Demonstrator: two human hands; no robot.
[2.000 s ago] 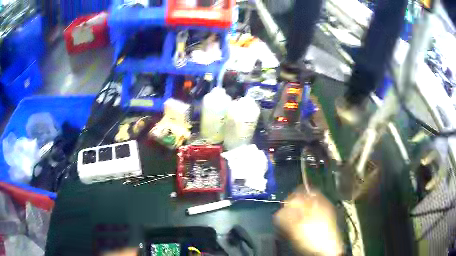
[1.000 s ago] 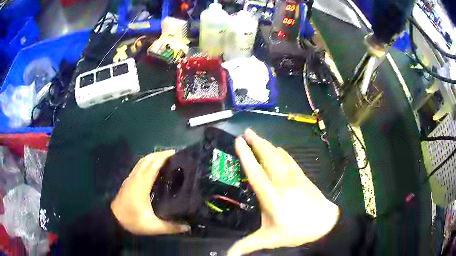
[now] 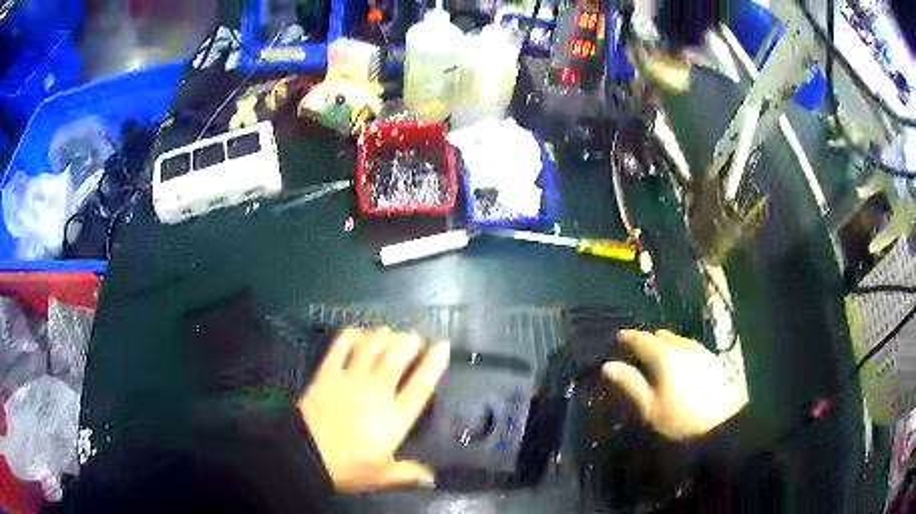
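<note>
The black socket unit (image 3: 487, 417) lies low in the centre on the ribbed mat. A smooth dark face is up; the green board and wires do not show. My left hand (image 3: 372, 412) holds its left side, fingers over the top and thumb at the near edge. My right hand (image 3: 683, 387) is right of the unit, apart from it, fingers bent over a dark area; whether it holds anything there cannot be told. A dark flat piece, perhaps the bottom cover (image 3: 226, 341), lies at left, blurred.
Behind the mat are a white-handled tool (image 3: 424, 248), a yellow-handled screwdriver (image 3: 607, 250), a red screw tray (image 3: 407, 206) and a blue bin (image 3: 550, 191). A white power strip (image 3: 216, 181) is back left. Bottles (image 3: 432, 70) stand behind. Blue and red crates are at left.
The unit's open inside no longer shows; a smooth face is up. My left hand has moved right and lies over its left side. My right hand has left the unit and moved right.
</note>
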